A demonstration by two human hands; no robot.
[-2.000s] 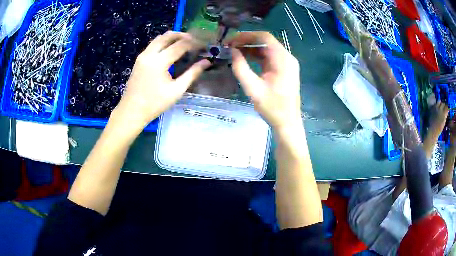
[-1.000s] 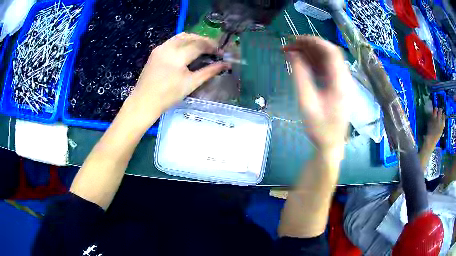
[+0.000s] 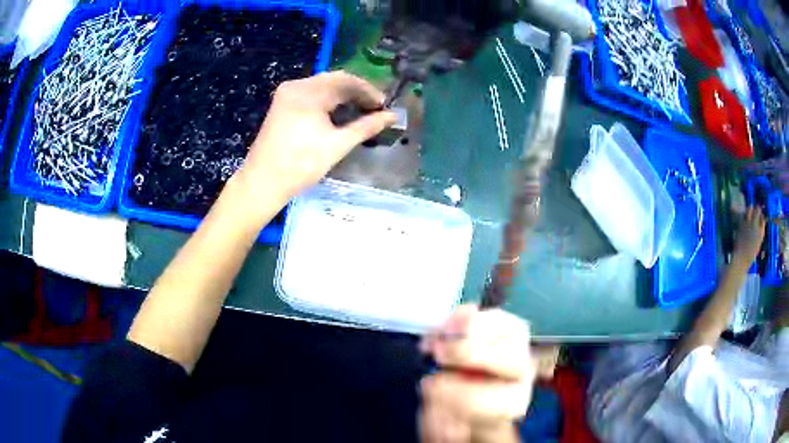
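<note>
The dark hand press (image 3: 441,35) stands at the top centre, with its ram (image 3: 397,86) pointing down at a small silvery block (image 3: 398,118). My left hand (image 3: 316,121) is at the block, thumb and fingertips together beside the ram tip; whatever they pinch is too small to make out. My right hand (image 3: 476,368) is blurred and closed around the lower end of the press lever (image 3: 536,147), at the bench's front edge. The clear plastic box (image 3: 374,257) lies in front of the press, with a white paper and small thin rods in it.
A blue tray of dark rings (image 3: 225,104) and a blue tray of rods (image 3: 91,99) lie at left, a white pad (image 3: 80,245) below. Loose rods (image 3: 499,117), a clear container (image 3: 616,192), blue trays and red bins (image 3: 724,112) lie at right. Another person's arm (image 3: 735,277) shows at far right.
My right hand has left the block and now holds the press lever. The lever has swung from the right towards the centre and front. My left hand has stayed at the block.
</note>
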